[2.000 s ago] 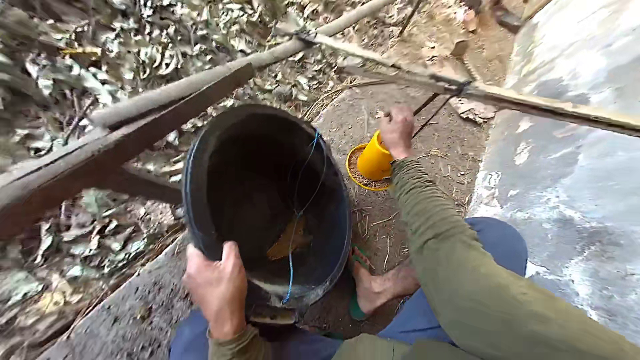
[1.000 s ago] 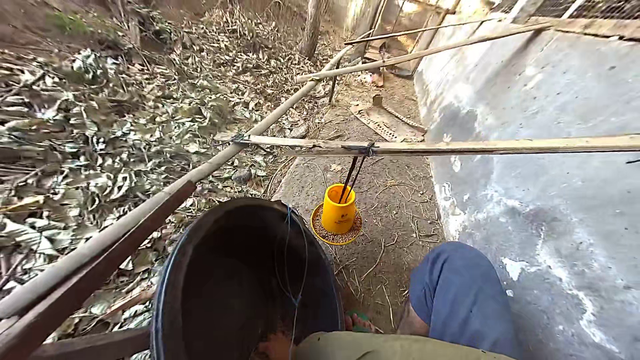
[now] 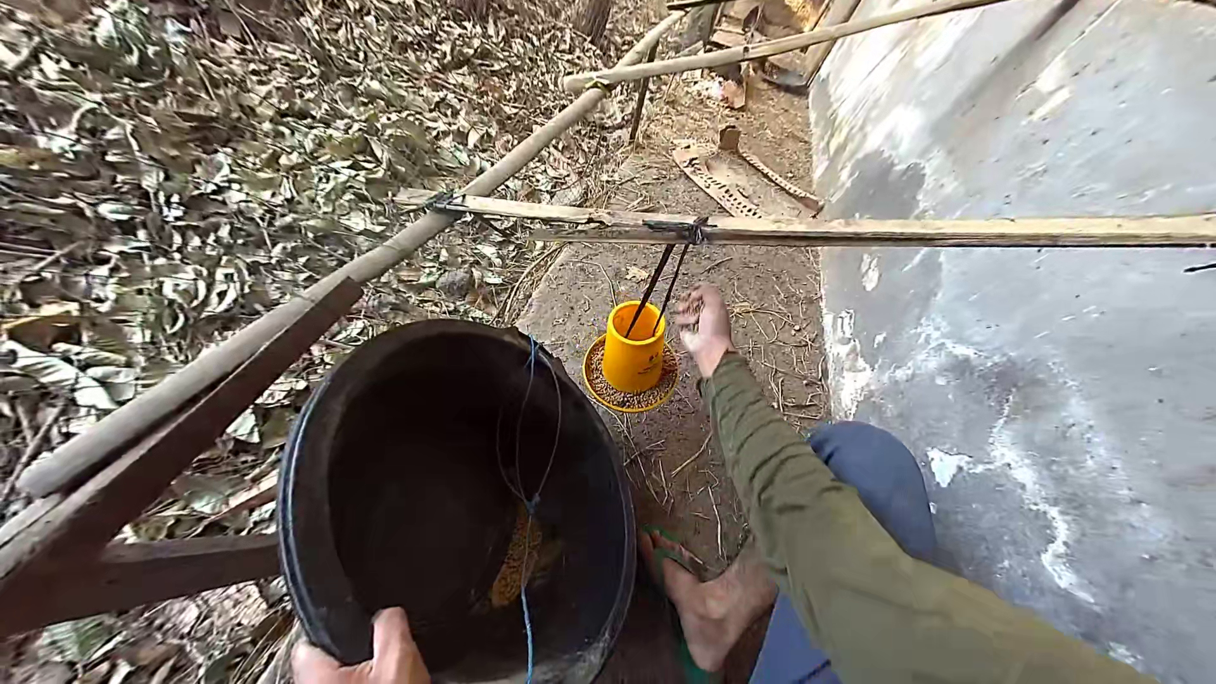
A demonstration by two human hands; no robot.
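My left hand (image 3: 366, 655) grips the lower rim of a large black bucket (image 3: 408, 456), tilted so its inside shows. Some feed pellets (image 3: 518, 560) lie on its bottom, and a blue string (image 3: 528, 589) hangs across the opening. A yellow hanging poultry feeder (image 3: 635, 366) hangs by dark cords from a split bamboo rail; feed fills its round tray. My right hand (image 3: 703, 323), fingers curled around some feed pellets, is held just right of the feeder's upper edge.
The split bamboo rail (image 3: 902, 231) crosses ahead, tied to a long pole (image 3: 532, 147) on the left. A grey wall (image 3: 1026, 380) rises at the right. Dry leaves (image 3: 190, 190) cover the ground at left. My sandalled foot (image 3: 708, 608) is beside the bucket.
One second ago my right hand was out of view; now it is beside the feeder with feed in it. My left hand shows at the bucket's rim again. Two seconds ago my right hand was at the feeder.
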